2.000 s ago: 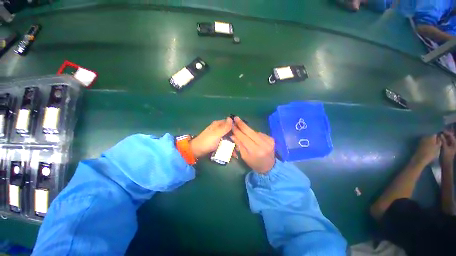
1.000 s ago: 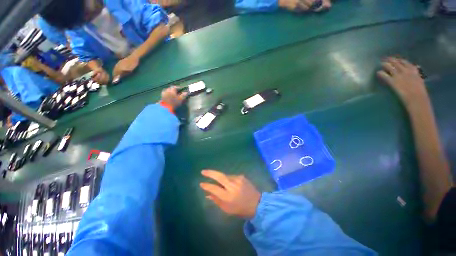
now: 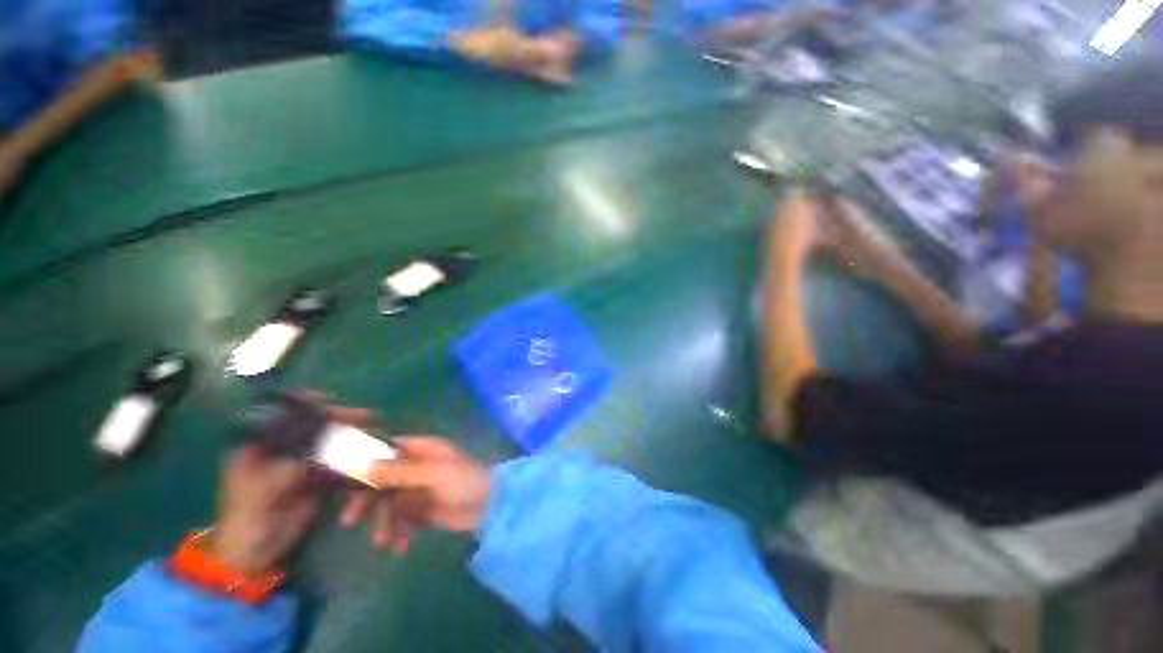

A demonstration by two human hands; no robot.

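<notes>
A dark phone with a white label [image 3: 353,453] is held between my two hands at the lower left, its label facing up. My left hand [image 3: 265,501], above the orange watch band, grips its dark end. My right hand [image 3: 434,482] holds the label end with the fingers. Both hands are blurred, and the fingers hide part of the phone. The blue bin [image 3: 533,370] lies to the right of the hands with several white rings [image 3: 541,351] in it. Whether a ring is on the held phone, I cannot tell.
Three more phones lie on the green bench: one at the left [image 3: 125,425], one above my hands [image 3: 265,347], one left of the bin [image 3: 416,278]. A person in a dark shirt [image 3: 969,434] is close at the right. Workers in blue [image 3: 478,26] sit across the bench.
The view has swung right. My left hand, earlier reaching to a phone at the far side, is now back near me. My right hand, earlier open and empty, now holds a phone with it.
</notes>
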